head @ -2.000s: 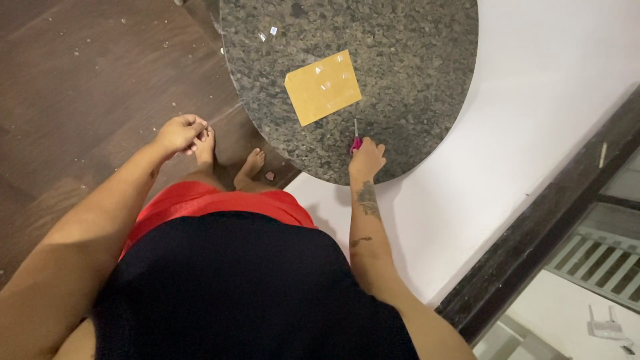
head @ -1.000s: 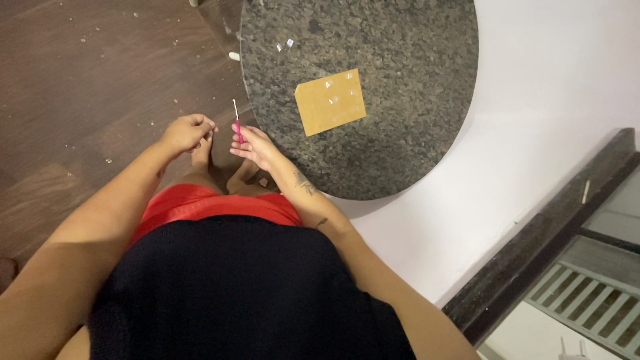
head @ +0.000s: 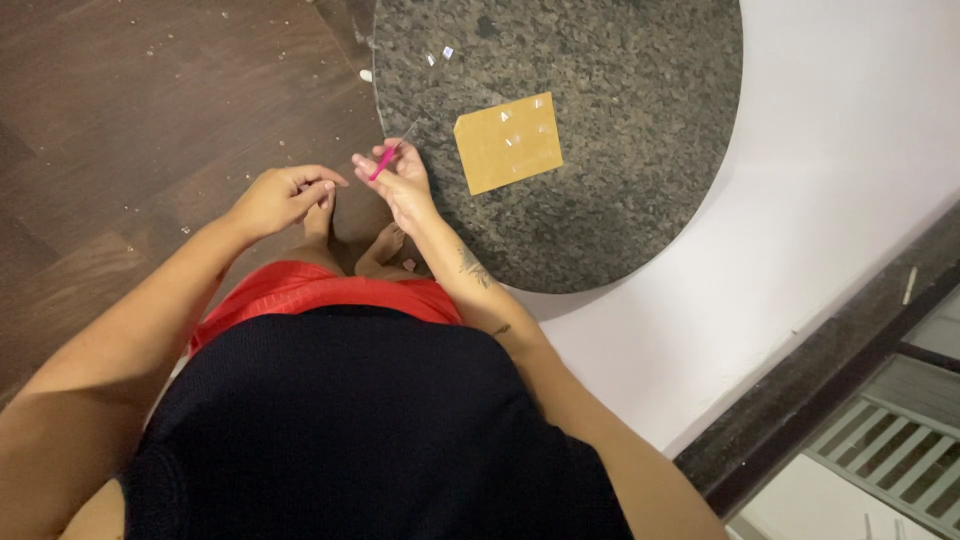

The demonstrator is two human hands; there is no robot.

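Observation:
In my right hand (head: 401, 180) is a small tool with a pink handle (head: 382, 163) and a thin metal end, perhaps small scissors; its exact kind is unclear. It points up and right, over the edge of the round granite table (head: 637, 187). To its left, my left hand (head: 281, 199) hovers with thumb and forefinger close together; whether something tiny is between them cannot be told. A yellow-brown paper or envelope (head: 487, 165) lies flat on the table, with several small shiny pieces on it. Two small clear pieces (head: 448, 52) lie near the table's upper left edge.
Small crumbs dot the dark wood floor (head: 150, 112). A small white object (head: 366, 76) shows beside the table's left edge. A white wall (head: 810, 150) borders the table on the right. At lower right are a dark ledge (head: 795, 375) and a slatted rack (head: 885, 450).
Two seconds ago my right hand was over the table below the paper with the pink tool; it has moved left, close to my left hand, and the tool has since tilted to the right.

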